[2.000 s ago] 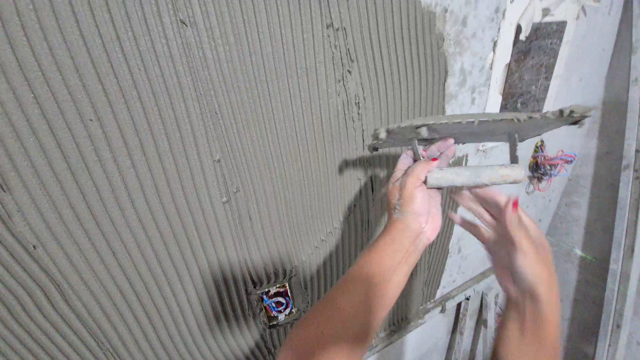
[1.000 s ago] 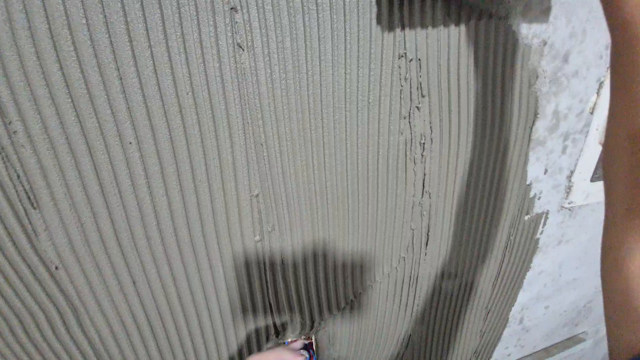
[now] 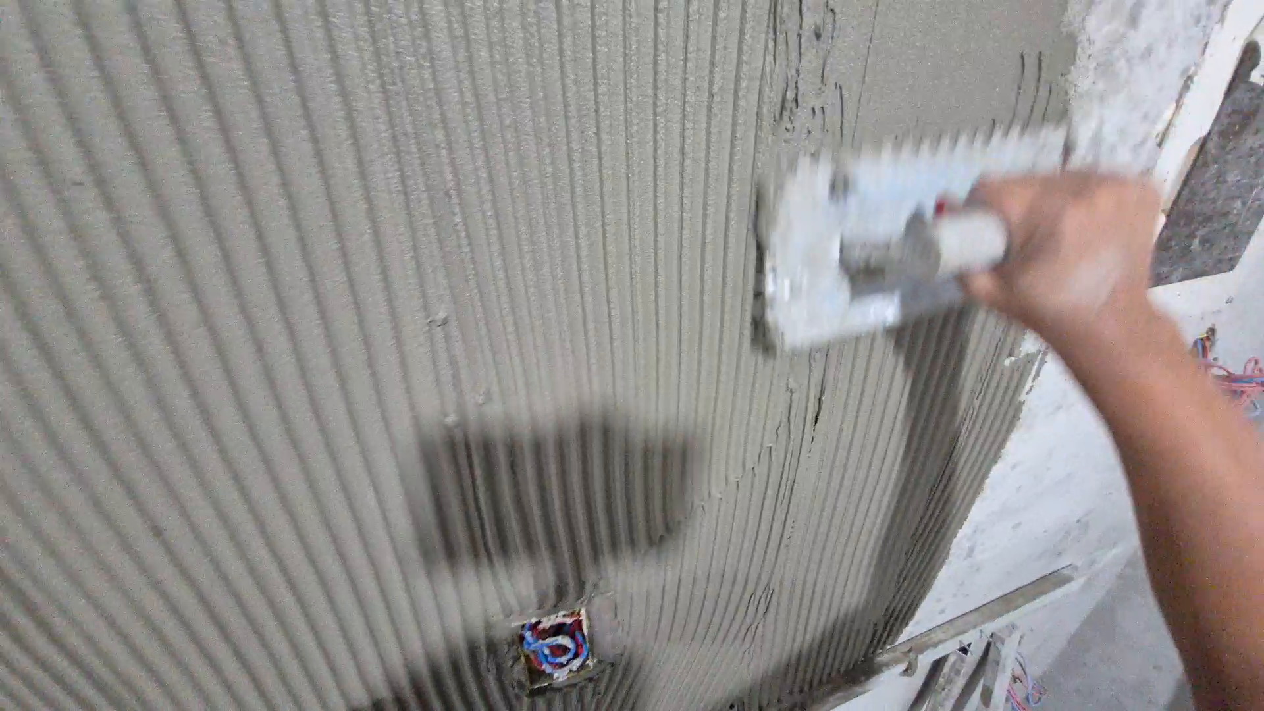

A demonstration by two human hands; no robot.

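Observation:
My right hand [image 3: 1071,237] is closed round the handle of a notched steel trowel [image 3: 810,267] at the upper right. The trowel's plate lies against or very near the grey mortar [image 3: 296,296] on the wall, its toothed edge facing up. Below the plate the mortar shows combed ridges; above it, the surface is mostly flat and smooth. A square electrical box with coiled blue and red wires [image 3: 556,644] is set in the mortar at the bottom centre. My left hand is out of view.
Bare whitish wall [image 3: 1027,474] borders the mortar on the right. A metal straightedge [image 3: 987,607] slants across the lower right, beside other metal pieces. Loose wires [image 3: 1239,380] stick out at the right edge, below a dark grey panel [image 3: 1220,188]. Shadows fall on the ridges.
Two seconds ago both hands were together at the trowel, held edge-on; now the right hand alone has it flat toward the wall. The left hand, low by the box one second ago, has left view.

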